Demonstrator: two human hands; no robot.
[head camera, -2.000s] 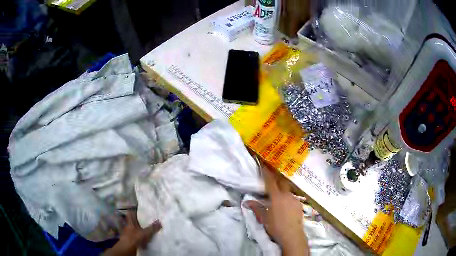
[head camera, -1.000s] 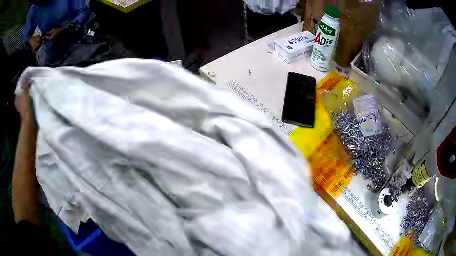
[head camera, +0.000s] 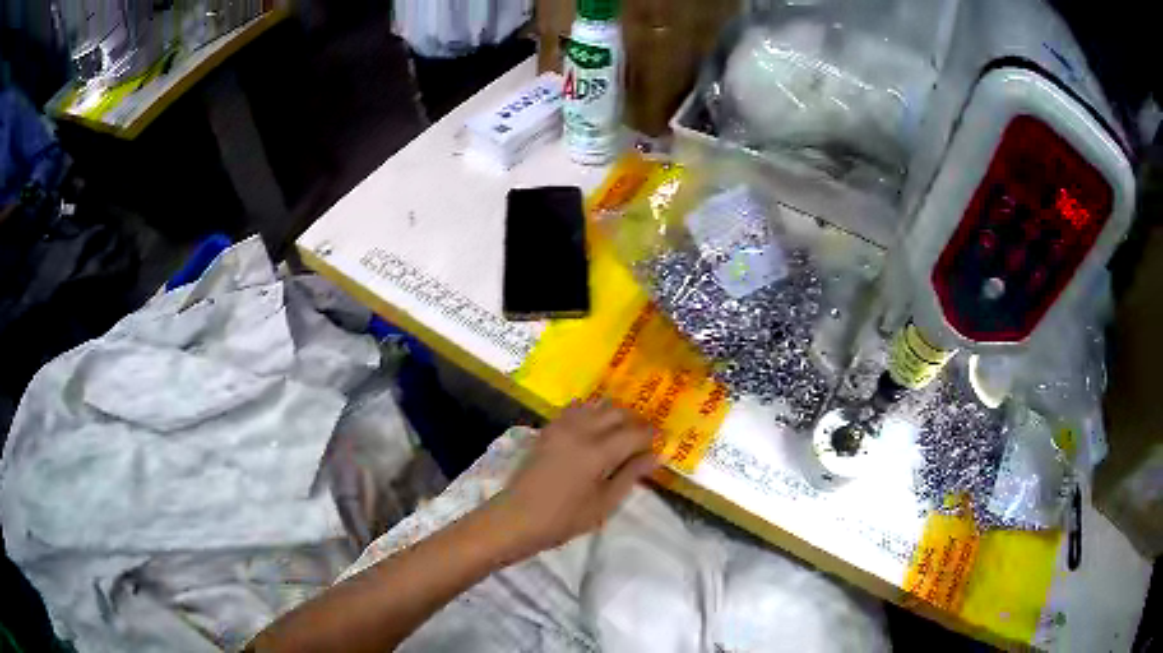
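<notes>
My left hand (head camera: 584, 466) reaches in from the lower left, its fingers bent at the table's yellow front edge beside the yellow sheet. Whether it grips cloth there is hidden. My right hand is not in view. A pale garment (head camera: 689, 574) lies over my lap below the hand, against the table edge. The snap button press (head camera: 1020, 211) stands at the right, with its round lower base (head camera: 844, 440) bare of cloth. Tiny silver snap parts lie in a left pile (head camera: 753, 338) and a right pile (head camera: 959, 453).
A heap of pale garments (head camera: 166, 434) is at the left. The table (head camera: 421, 236) holds a smartphone (head camera: 546, 253), a white box (head camera: 514, 120), a green-capped bottle (head camera: 593, 89), a yellow sheet (head camera: 568, 351) and a thin black stick (head camera: 1075, 527). A cardboard box (head camera: 1135, 472) is at the right.
The large garment spread across the left is no longer held up; the heap and a cloth on my lap show instead. My left hand has moved from far left to the table edge.
</notes>
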